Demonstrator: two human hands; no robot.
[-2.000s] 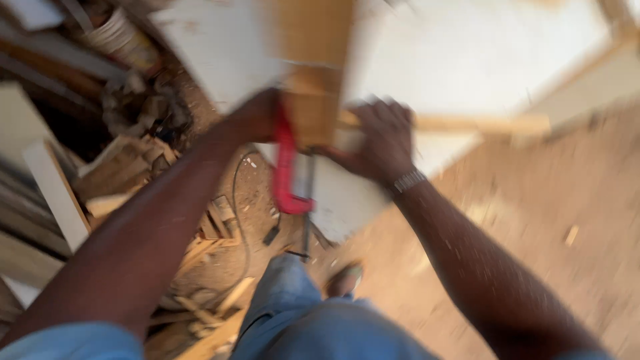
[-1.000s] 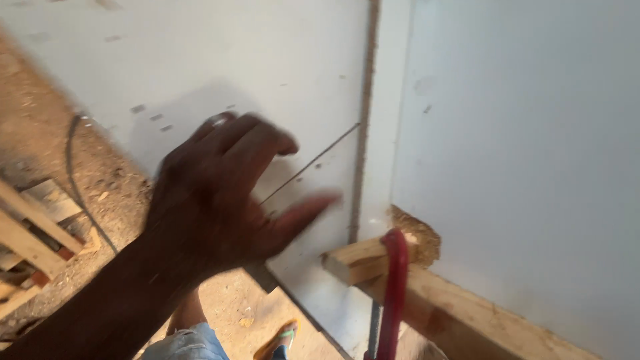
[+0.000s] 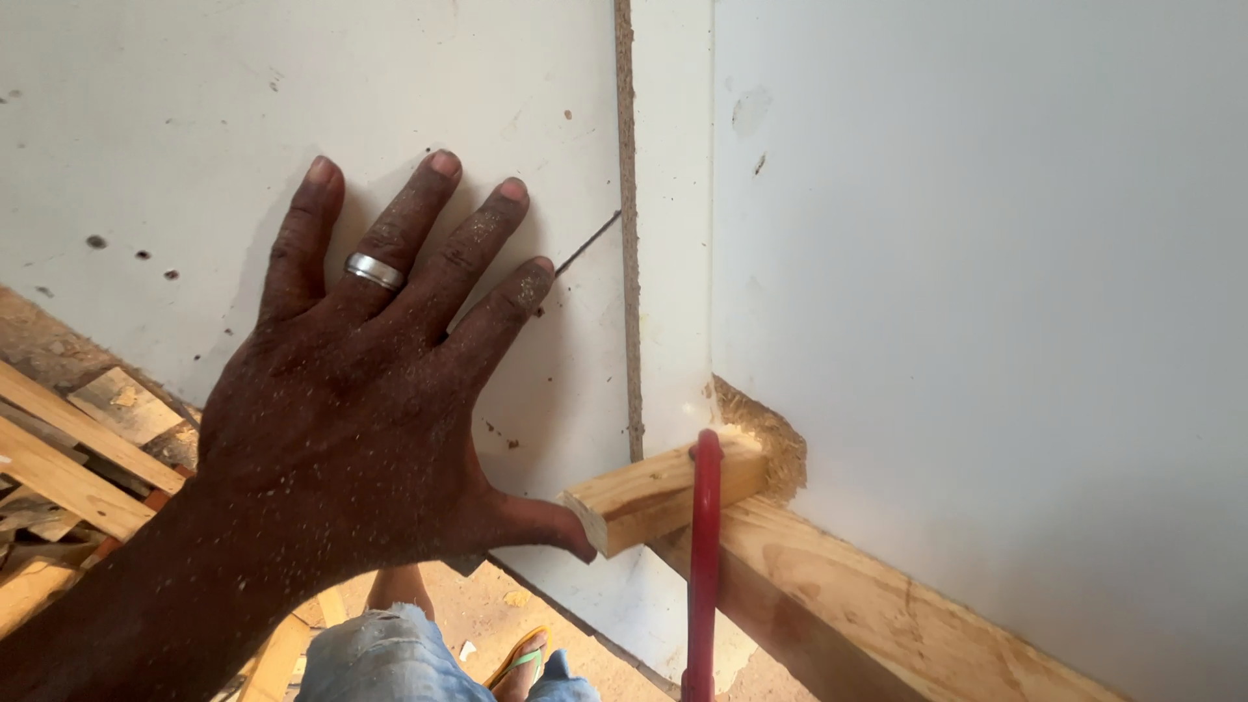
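My left hand [image 3: 361,400] lies with fingers spread on a white-faced board [image 3: 526,88], a ring on one finger and dust on the skin. Its thumb tip is at the end of a short wood block [image 3: 653,492]. A red clamp [image 3: 704,565] crosses over that block, which rests at the end of a long timber [image 3: 877,595]. A dark line [image 3: 590,239] runs from near my index fingertip to the board's raw chipboard edge [image 3: 629,244]. My right hand is out of view.
A large white panel [image 3: 994,244] stands on the right, with a rough chipped notch [image 3: 780,448] beside the block. Scrap wood [image 3: 88,468] is piled at lower left. My sandalled foot [image 3: 522,663] is on the sandy ground below.
My left hand, raised over the board a second ago, now lies spread on it. My right hand, seen two seconds ago near the timber, is out of view. The view has moved much closer.
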